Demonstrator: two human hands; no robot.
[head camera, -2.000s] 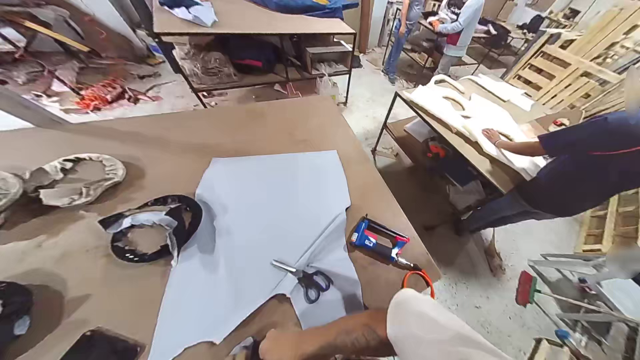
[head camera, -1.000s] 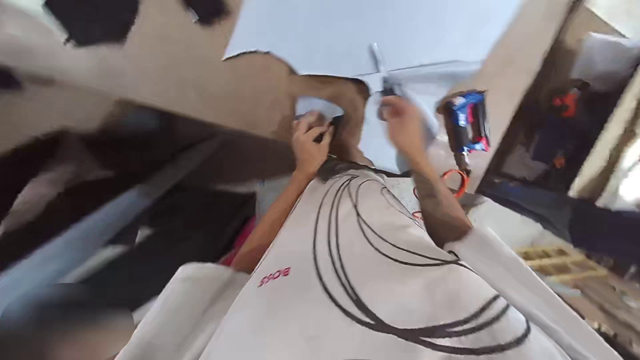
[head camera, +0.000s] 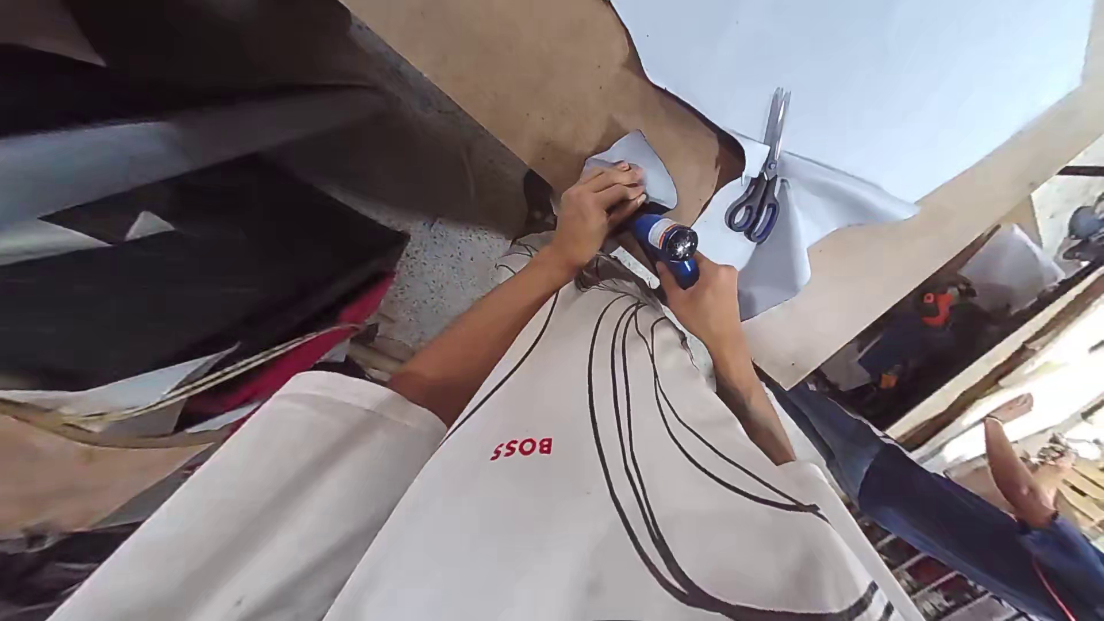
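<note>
My left hand (head camera: 599, 207) grips a small grey sheet piece (head camera: 653, 172) at the edge of the brown worktable, its fingers curled over it. Just right of it, my right hand (head camera: 711, 297) is closed around a blue staple gun (head camera: 662, 237), whose round end faces up. The gun's nose is hidden, and I cannot tell whether it touches the piece. Scissors with dark blue handles (head camera: 763, 194) lie to the right on a large light grey sheet (head camera: 862, 86), blades pointing away from me and slightly apart.
The brown worktable (head camera: 483, 69) runs diagonally ahead of me. Dark and grey sheet material (head camera: 172, 276) is at the left. At the right is another workbench (head camera: 975, 362) with an orange and dark tool (head camera: 936, 306) near it, and a person's arm and dark clothing (head camera: 949, 509).
The staple gun, on the table in both earlier frames, is now in my right hand. My right hand has moved away from the scissors. The view has swung down towards my body.
</note>
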